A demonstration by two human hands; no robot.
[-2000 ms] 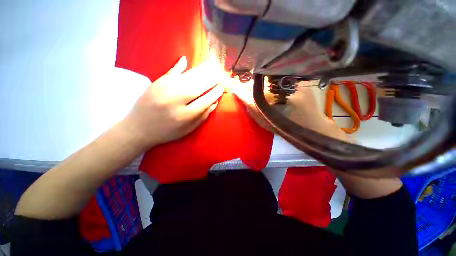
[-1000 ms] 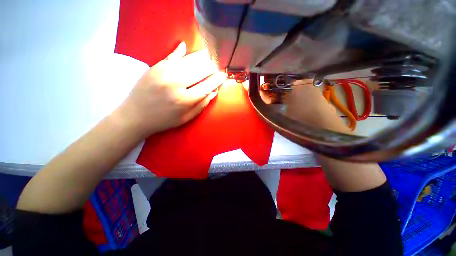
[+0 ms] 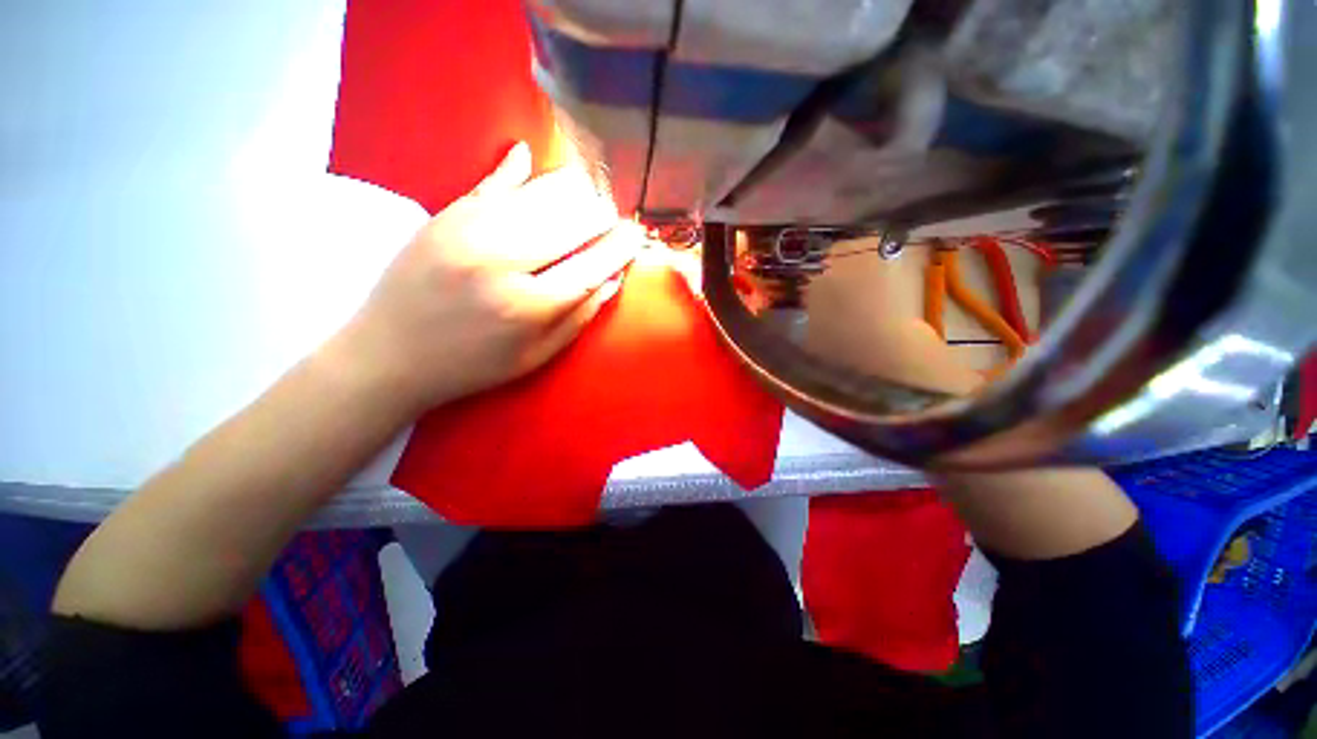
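Note:
A red garment panel [image 3: 578,419] lies on the white machine table under the needle area, its notched lower edge at the table's front edge. My left hand [image 3: 498,282] lies flat on the panel, fingers together and pointing right towards the brightly lit presser foot [image 3: 672,234]. My right hand is mostly hidden behind the machine head and the dark curved bar; its wrist and forearm [image 3: 881,325] show through the bar's opening. Whether it grips cloth cannot be seen. The sewing machine [image 3: 838,116] looms large at the upper right.
Scissors with orange and red handles [image 3: 975,296] lie on the table right of my right forearm, partly hidden by the bar. Blue baskets stand at lower right [image 3: 1257,578] and lower left [image 3: 340,635]. Red cloth [image 3: 884,578] hangs below the table edge.
The view has shifted, so the machine head and curved bar stand further left and cover more of the scissors. My left hand stays on the panel, almost unmoved.

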